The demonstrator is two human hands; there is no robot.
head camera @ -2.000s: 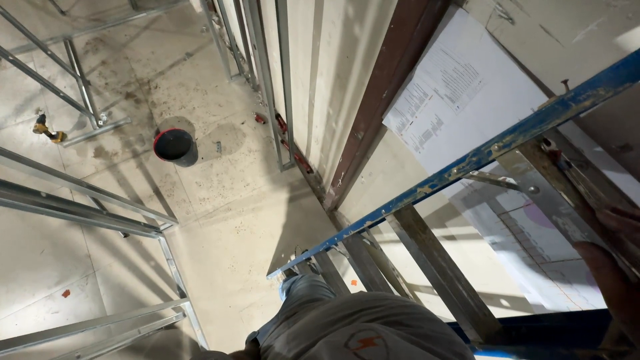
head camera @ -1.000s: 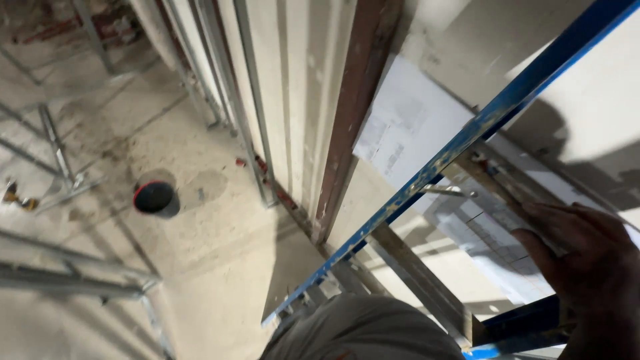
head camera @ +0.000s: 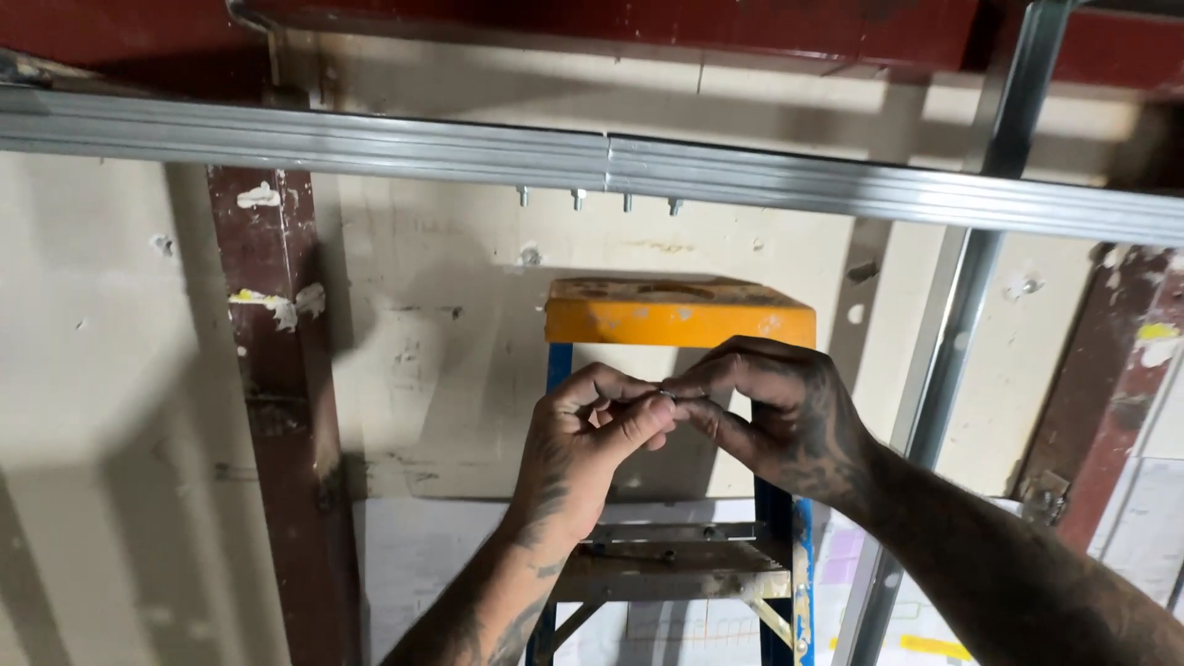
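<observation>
My left hand and my right hand meet at their fingertips in front of the stepladder. Between them they pinch a small metal piece, too small and covered to name for certain. Just behind and above is the ladder's orange top cap. Higher up, a galvanized metal channel crosses the view, with a butt joint near its middle. Several bolt ends stick down from its underside around that joint; one threaded end appears to carry a nut.
Blue ladder rails and a metal step stand below my hands. A dark red steel post rises at the left, and a vertical metal stud at the right. Printed plans hang low on the wall; a red beam runs overhead.
The view has swung up from the floor to the channel and ladder top. My right hand, earlier at the ladder, is now raised with my left hand, fingertips together on a small piece.
</observation>
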